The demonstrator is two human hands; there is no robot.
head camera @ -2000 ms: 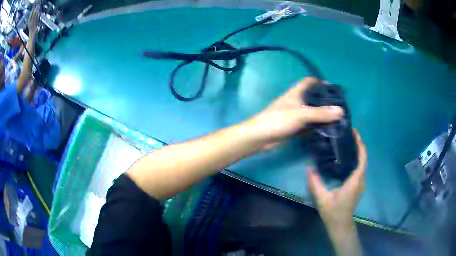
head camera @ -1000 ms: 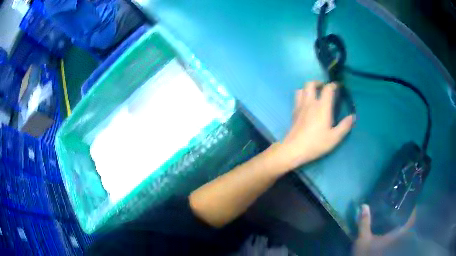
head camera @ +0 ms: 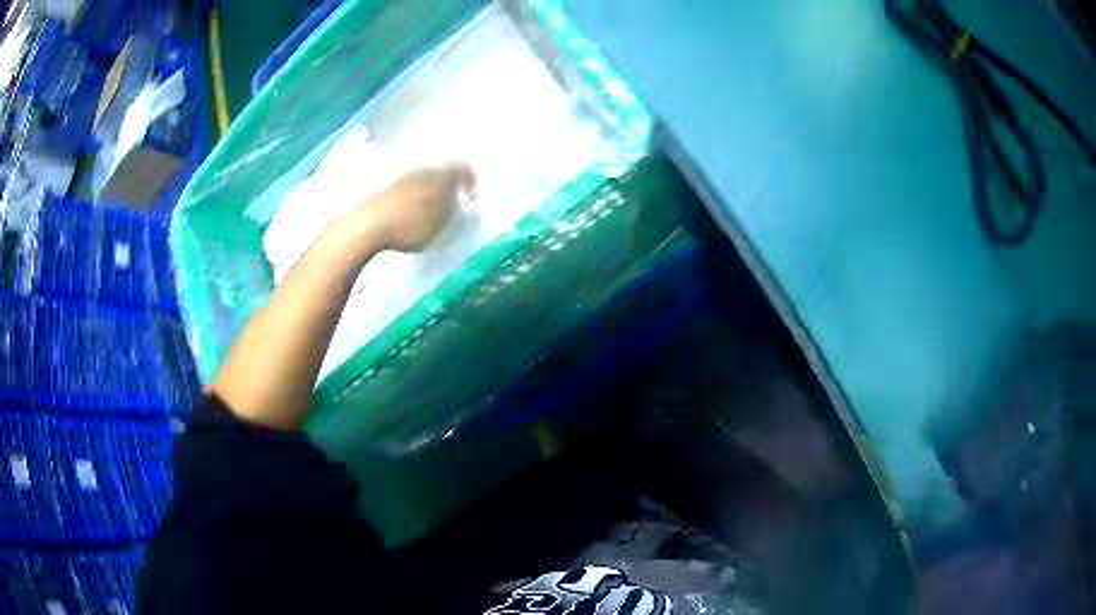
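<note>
My left hand reaches into the green crate, over the white covers. Its fingers are curled and blurred against the white; whether they grip a cover cannot be told. The black housing lies dim and blurred on the teal mat at the lower right. A faint blurred shape below it may be my right hand, but its fingers cannot be made out. The black power cable lies looped on the mat at the upper right, with a yellow cable tie around it.
The bench edge runs diagonally beside the green crate. Stacked blue crates stand at the far left, with a cardboard box above them. My dark clothing with a white print shows at the bottom.
The view has swung left and down. My left hand has left the cable and moved into the green crate. The housing now shows dimmer, and my right hand is no longer clear.
</note>
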